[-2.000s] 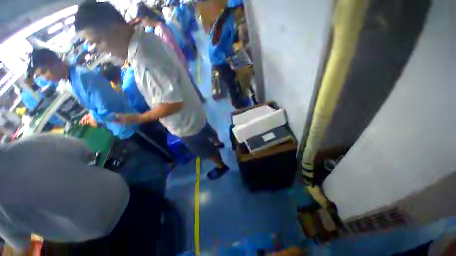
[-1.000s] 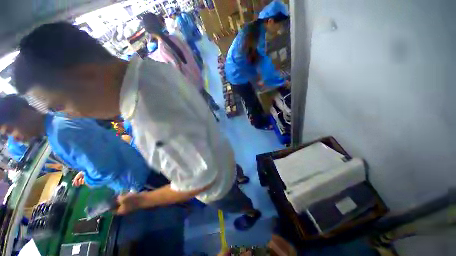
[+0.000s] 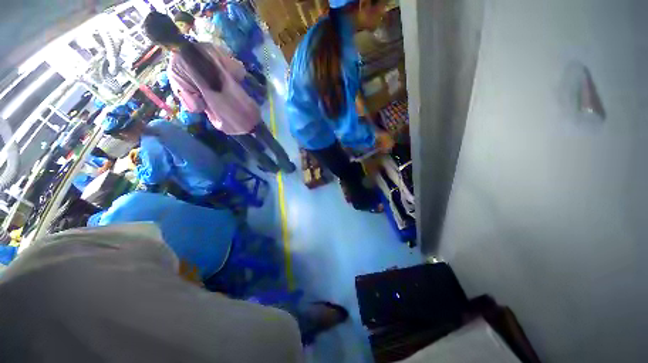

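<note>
Neither of my hands is in view. Nearest in front, at the bottom right, stands a dark, box-like stack with a flat black top. A pale sheet or lid lies beside it and is cut off by the bottom edge. What lies inside or under these things is hidden.
A person's white shirt fills the lower left. Seated workers in blue line the bench. A person in pink stands in the aisle. A person in blue bends at shelves beside a grey wall. A yellow line marks the blue floor.
The view has moved forward along the aisle. The white-shirted person is now close at lower left, and the pale sheet has slid to the bottom edge. The blurred hand at the bottom edge has left view.
</note>
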